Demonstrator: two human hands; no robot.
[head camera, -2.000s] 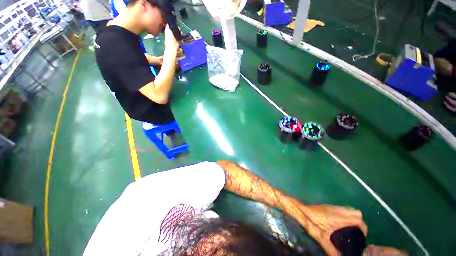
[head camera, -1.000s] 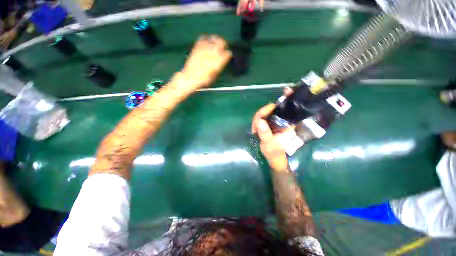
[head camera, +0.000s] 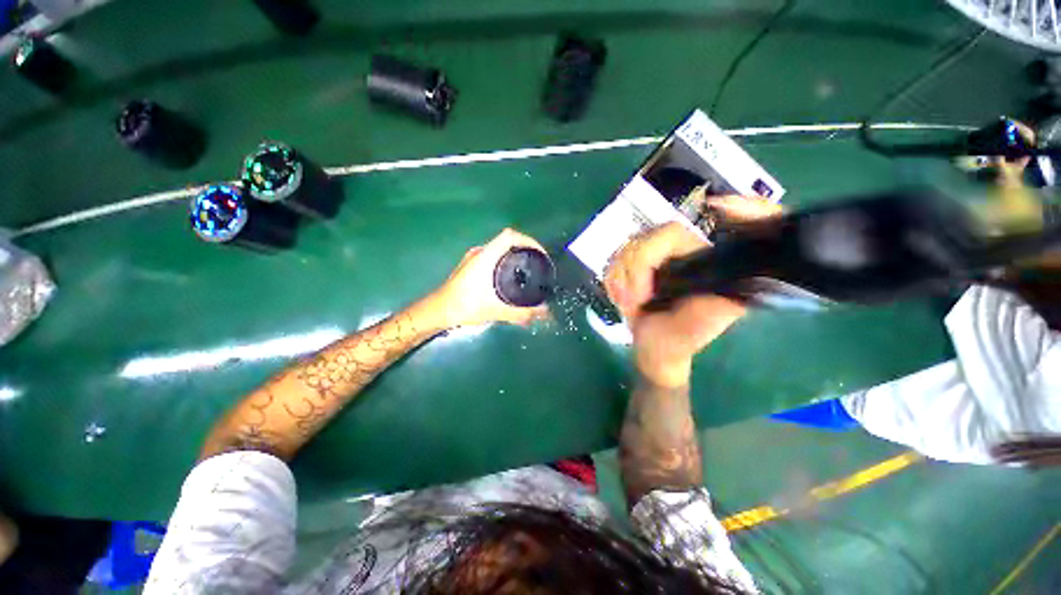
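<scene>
My left hand (head camera: 483, 285) is wrapped around a black cylindrical unit (head camera: 524, 277), held upright with its plain dark end and centre hole facing up. My right hand (head camera: 669, 302) is closed around the thick black electric screwdriver (head camera: 861, 250), which lies tilted off to the right and is blurred; its tip cannot be made out. The pale screw feeder (head camera: 727, 160) with a dark inside sits just behind my right hand, partly covered by it. Small silver screws (head camera: 570, 305) lie scattered between the unit and my right hand.
Two lit units (head camera: 219, 214) stand at the left by the white line. More black units (head camera: 410, 91) are beyond the line, some on their sides. A clear plastic bag (head camera: 21, 291) is at the left edge. A fan (head camera: 1024, 18) and another person's sleeve (head camera: 931, 389) are at the right.
My left hand has come back from the far side and now holds a black unit near me. My right hand stays at the feeder, with the screwdriver now swung low to the right.
</scene>
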